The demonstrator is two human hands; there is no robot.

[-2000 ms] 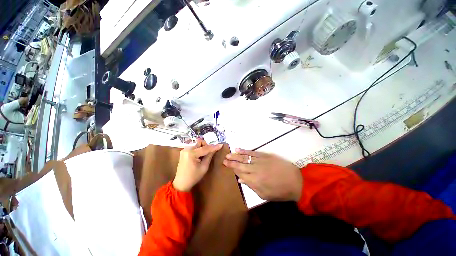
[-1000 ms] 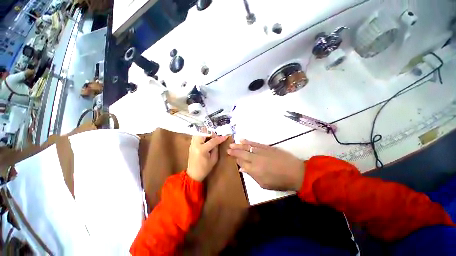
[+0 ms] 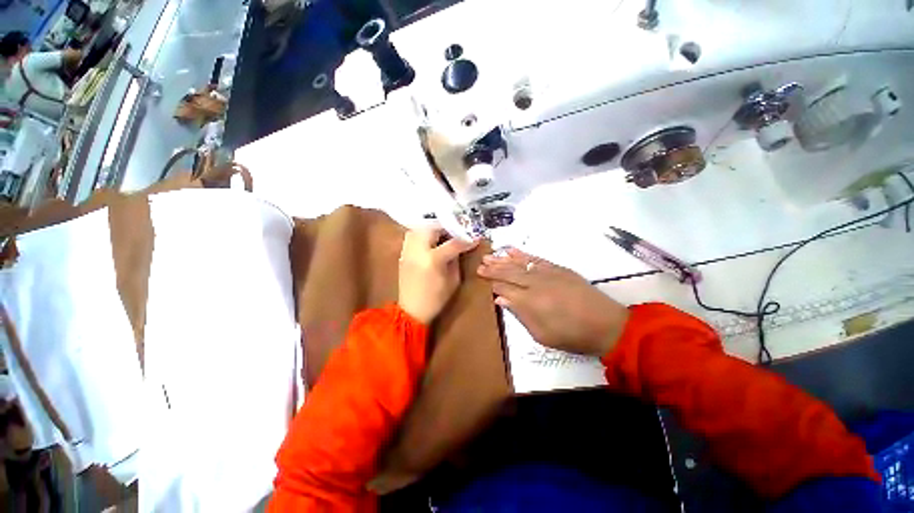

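A brown panel [image 3: 341, 261] lies under my forearm and reaches up to the needle area of the white sewing machine [image 3: 561, 110]. My left hand [image 3: 429, 273] rests on the panel, thumb and index finger pinching its upper edge beside the presser foot [image 3: 479, 218]. My right hand [image 3: 551, 301], with a ring, lies flat, its fingertips on the panel's right corner and its palm over the white bed. The needle tip is too small to tell. White lining sheets [image 3: 220, 321] lie left of the panel, with a brown strip between them.
Pink-handled snips [image 3: 653, 257] on a dark cord lie on the bed right of my right hand. A printed ruler [image 3: 802, 311] runs along the front edge. A blue crate [image 3: 895, 463] is at lower right. A person [image 3: 40, 75] is at upper left.
The view has shifted, so the machine and snips appear farther right. Both hands remain at the panel's upper edge by the presser foot. Little else has visibly changed.
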